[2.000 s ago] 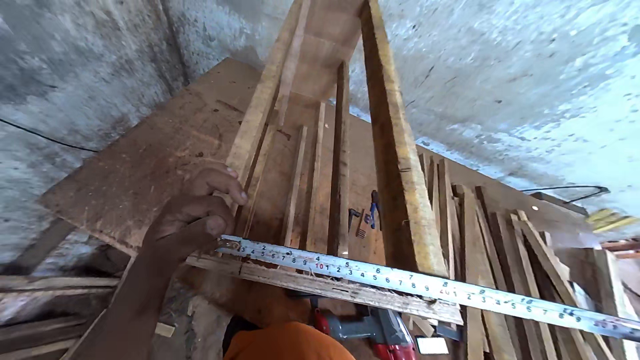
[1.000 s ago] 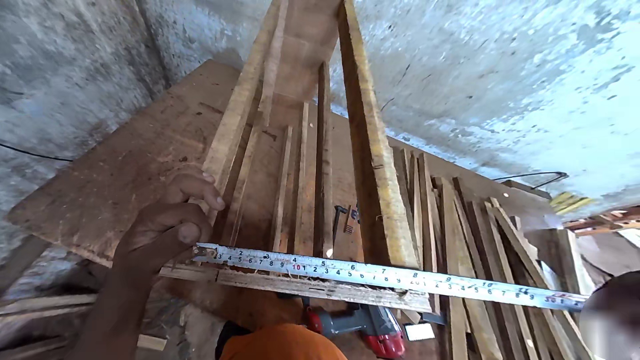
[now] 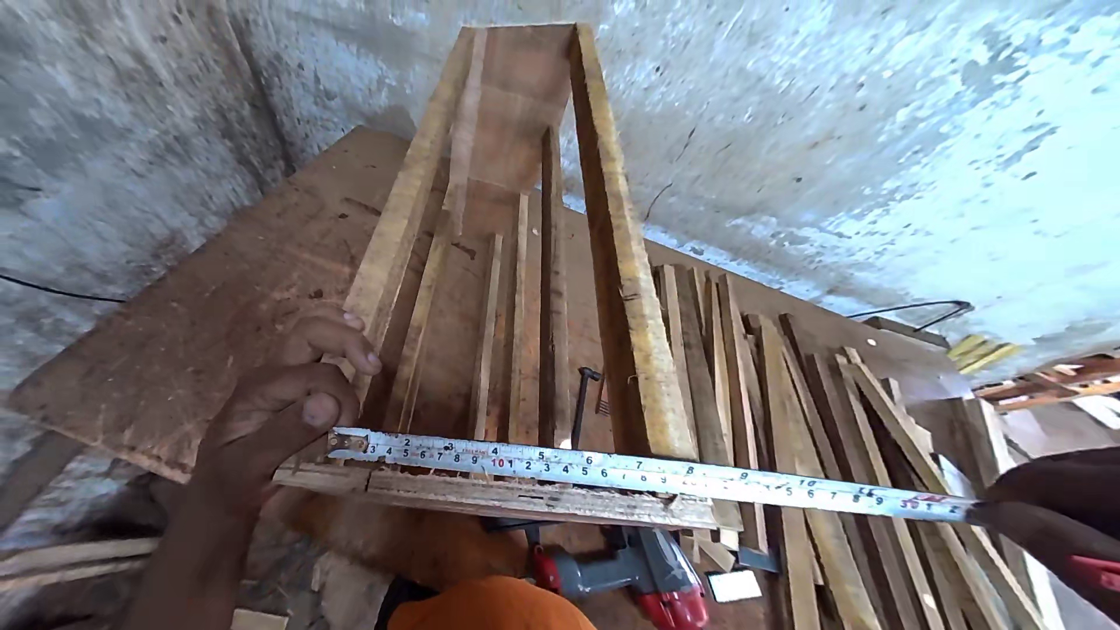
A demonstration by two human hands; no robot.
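Observation:
A narrow wooden frame (image 3: 634, 297) stands out from me across the bench, its near end closed by a rough wooden crosspiece (image 3: 525, 499). My left hand (image 3: 297, 394) grips the frame's left rail (image 3: 398, 210) at the near corner, the thumb beside the hooked end of a steel measuring tape (image 3: 569, 465). That tape lies stretched rightward over the near end, past the right rail. At the right edge my right hand (image 3: 1050, 516) holds the tape's other end; something red shows at its palm, and the tape case is mostly hidden.
Loose wooden strips (image 3: 805, 455) lie side by side on the plywood bench (image 3: 210, 280) at the right. A red and grey power tool (image 3: 647, 577) rests below the crosspiece, near a small white block (image 3: 735, 586). A hammer (image 3: 584, 402) lies behind the tape. A painted wall (image 3: 787, 114) rises behind.
My right hand has come into fuller view at the right edge, holding the tape. My left hand stays at the frame's near left corner.

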